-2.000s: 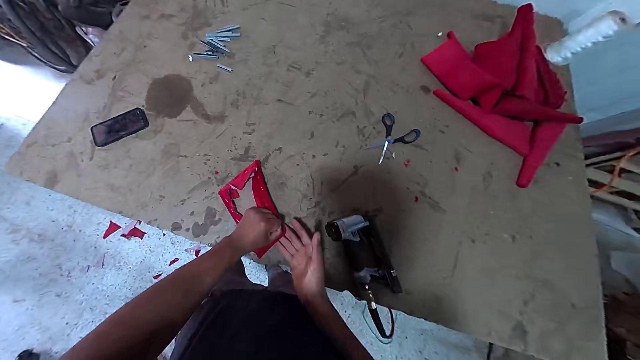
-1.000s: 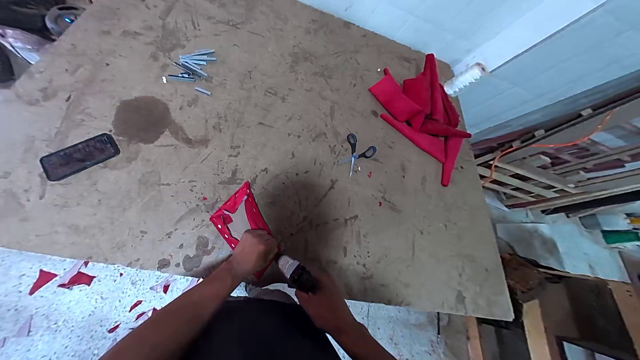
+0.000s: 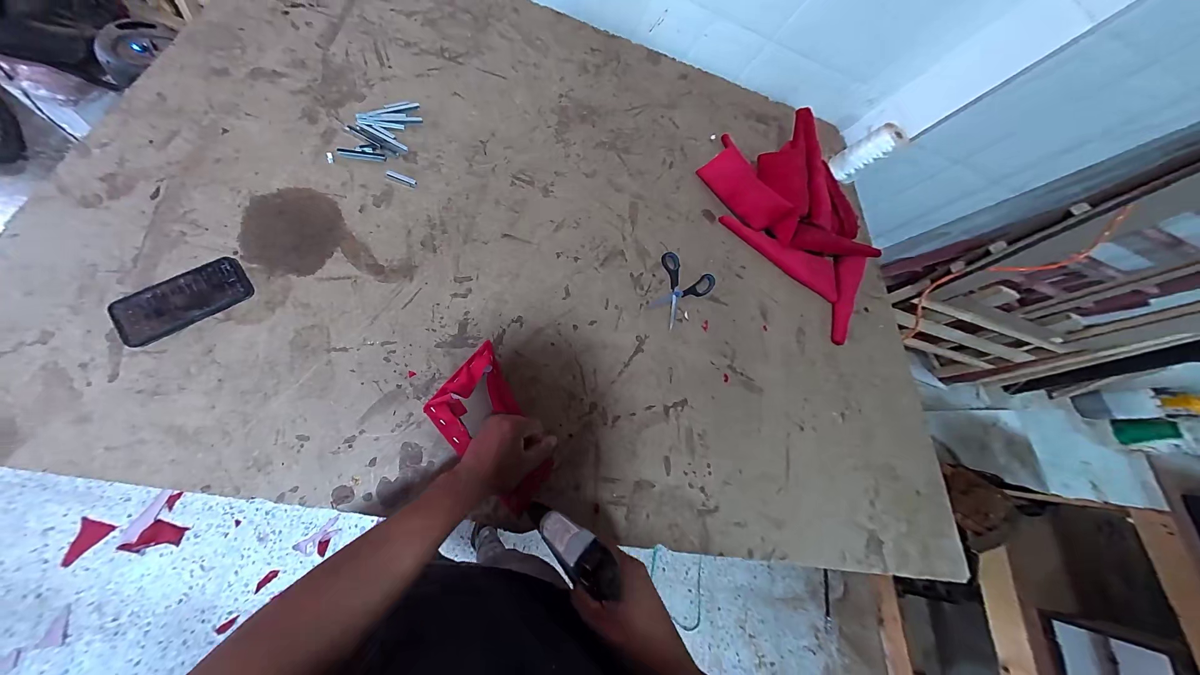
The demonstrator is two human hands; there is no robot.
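A small panel wrapped in red fabric (image 3: 454, 412), its cloth edges folded over and dotted with staples, lies near the front edge of the worktable. My left hand (image 3: 506, 452) presses on its right part, fingers curled over the red edge. A pneumatic staple gun (image 3: 574, 548) is gripped in my right hand (image 3: 630, 600), its nose at the panel's lower right corner; whether it touches the cloth is unclear. Black-handled scissors (image 3: 677, 289) rest partly spread to the right of the panel. Strips of staples (image 3: 382, 129) lie in a loose heap farther back.
The worktable (image 3: 581, 187) bears a smartphone (image 3: 181, 302) at left and a pile of red fabric pieces (image 3: 787, 206) at back right, beside a roll of white material (image 3: 867, 153). Red scraps (image 3: 155, 535) litter the floor. Wooden frames (image 3: 1022, 328) stand beyond the right edge.
The staple gun, earlier lying on the table beside my open right hand, is now in that hand at the panel's lower corner. My left hand stays on the panel. The view has swung right.
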